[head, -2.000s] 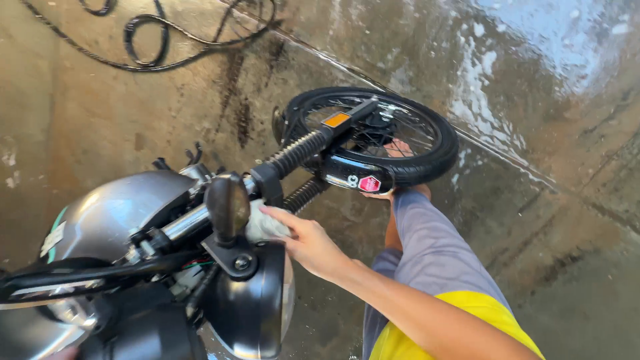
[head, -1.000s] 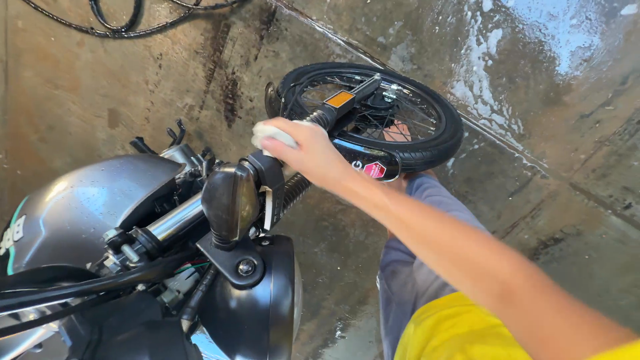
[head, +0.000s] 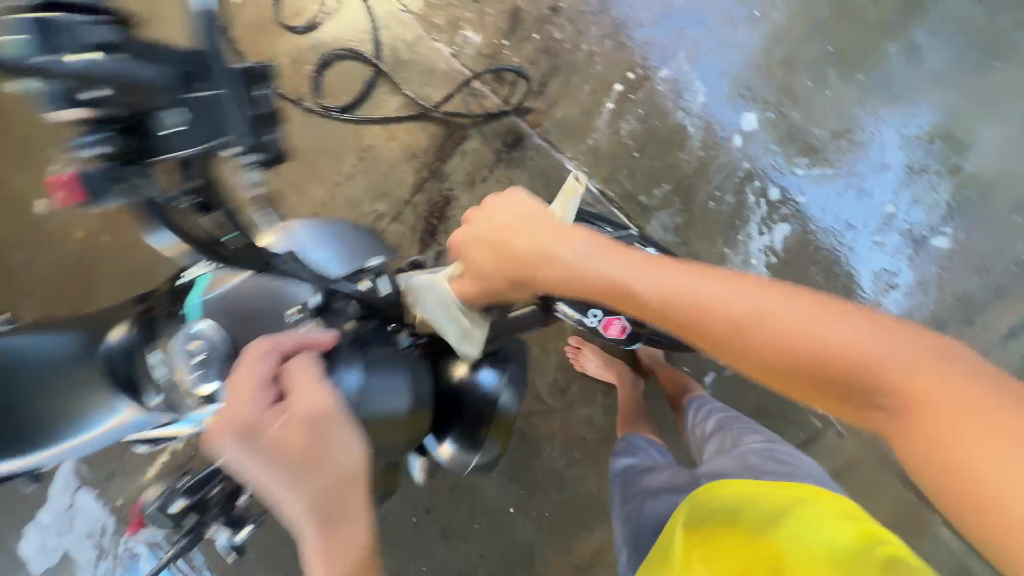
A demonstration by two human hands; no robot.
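Note:
A pale cloth (head: 452, 312) is gripped in my right hand (head: 512, 248) above the front fork of a motorcycle; one end sticks up past the knuckles, the other hangs below the fist near the round black headlamp (head: 480, 400). Blurred and loosely curled, my left hand (head: 296, 432) is over the motorcycle, left of the headlamp, with nothing visible in it. The silver-grey fuel tank (head: 248, 300) lies beyond it. My right forearm partly hides the black front mudguard (head: 572, 314), which bears a red sticker (head: 614, 327), and the front wheel.
A black hose or cable (head: 424, 108) loops over the wet concrete floor (head: 544, 448). The blurred handlebar (head: 208, 240) and its controls rise at the upper left. My bare feet (head: 596, 360) stand beside the front wheel. White foam (head: 68, 520) lies at the lower left.
My left hand has come into view over the motorcycle. The cloth, bunched in my right hand before, now shows on both sides of the fist. The view has shifted markedly.

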